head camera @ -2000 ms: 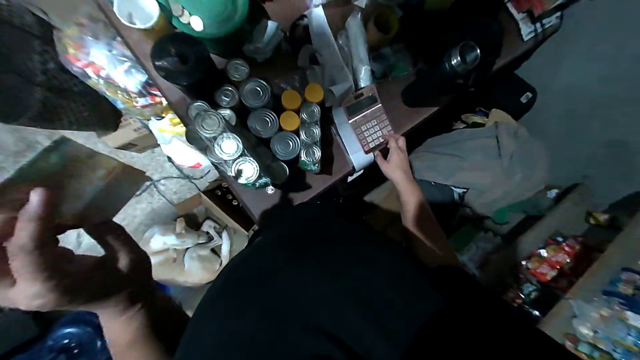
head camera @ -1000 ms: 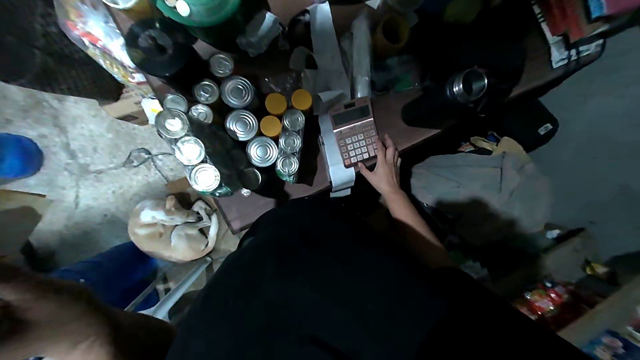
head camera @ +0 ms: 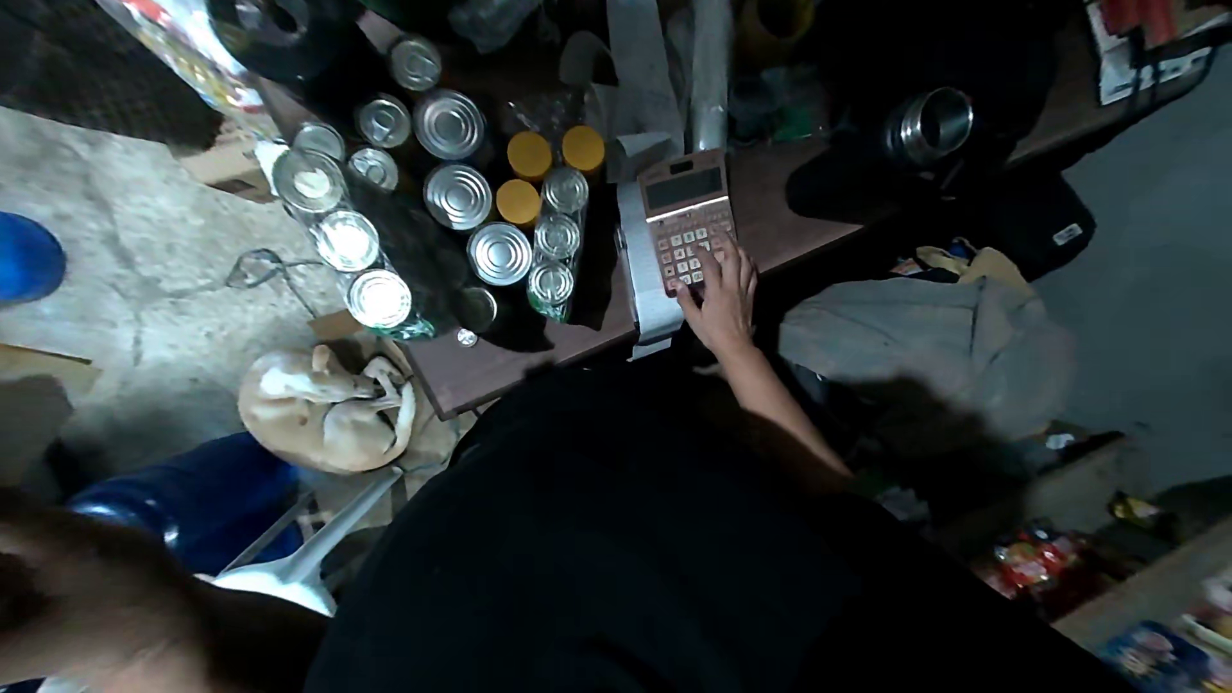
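My right hand (head camera: 720,296) rests with its fingertips on the keys of a pinkish calculator (head camera: 685,217) on the brown table (head camera: 500,371). Under and beside the calculator lies a pale paper or card strip (head camera: 643,269). Left of it stand several metal cans (head camera: 458,196), some stacked in clear wrap, and jars with yellow lids (head camera: 529,155). A small coin-like disc (head camera: 467,338) lies near the table's corner. At the lower left edge, my left arm is blurred and dark; its hand lies at or past the frame edge, so its fingers and anything in them cannot be made out.
A curled-up dog (head camera: 322,409) lies on the floor left of the table, beside a blue plastic container (head camera: 207,500) and a white plastic piece of furniture (head camera: 318,553). A steel-rimmed flask (head camera: 934,125) stands at the table's right. Grey cloth (head camera: 924,337) and boxes of packets (head camera: 1035,563) lie right.
Two seconds ago my left hand held a flat, worn rectangular piece at the left; that piece is out of view now, and the arm is lower. My right hand's fingers have moved further onto the keys.
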